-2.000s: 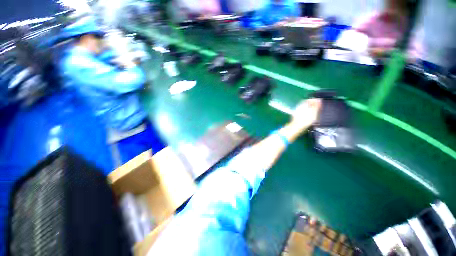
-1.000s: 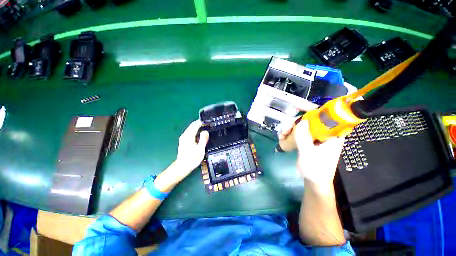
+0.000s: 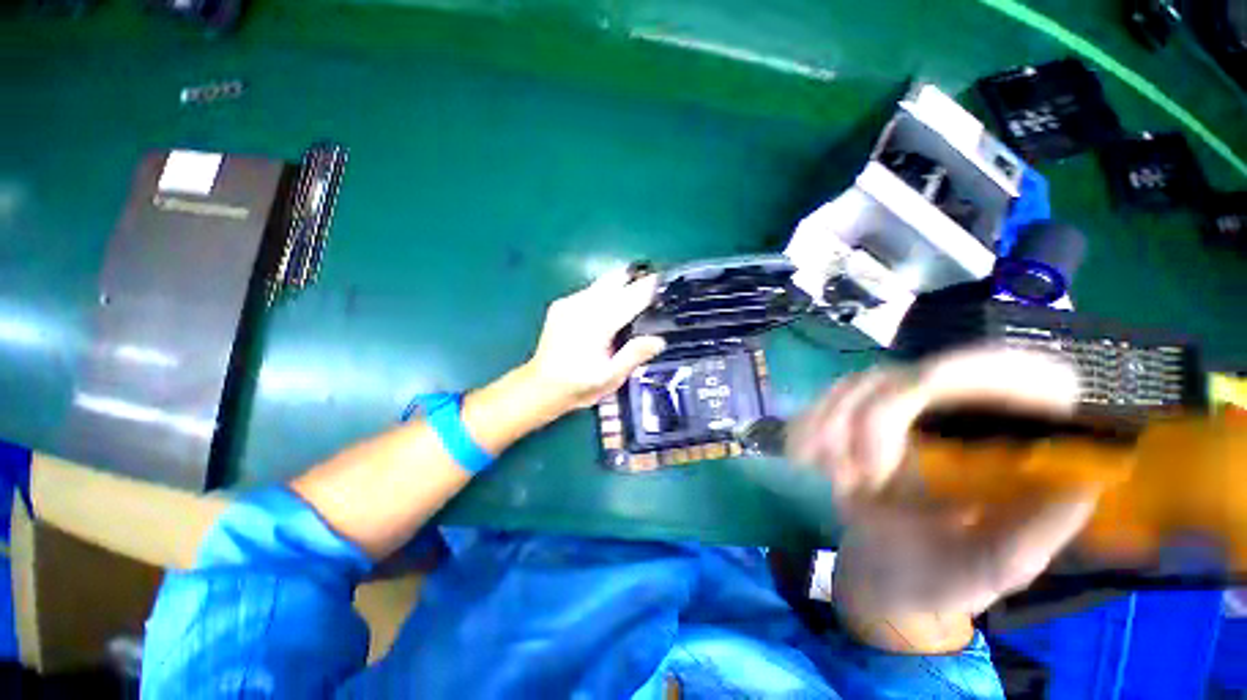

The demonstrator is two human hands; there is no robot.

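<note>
A black hinged device housing (image 3: 695, 401) lies open in the assembly fixture (image 3: 632, 451), screen and buttons facing up, with tan-brown blocks around its edge. My left hand (image 3: 595, 339) grips the left side of the raised lid, a blue strap on the wrist. My right hand (image 3: 944, 458), blurred, holds the orange electric screwdriver (image 3: 1149, 479), which lies nearly level and runs to the right edge. A dark tip shows at the lower right corner of the housing; whether it touches is unclear.
The white screw feeder (image 3: 916, 205) stands right of the fixture, a blue-purple roll (image 3: 1033, 280) beside it. The parts tray (image 3: 1135, 369) is partly hidden behind my right hand. A long grey-brown box (image 3: 178, 315) and part strips (image 3: 309, 219) lie left. Black devices (image 3: 1046, 110) lie back right.
The view has shifted and turned. My right hand and the screwdriver have come lower, towards the fixture's right side, and the screwdriver is now more level. My left hand stays on the lid.
</note>
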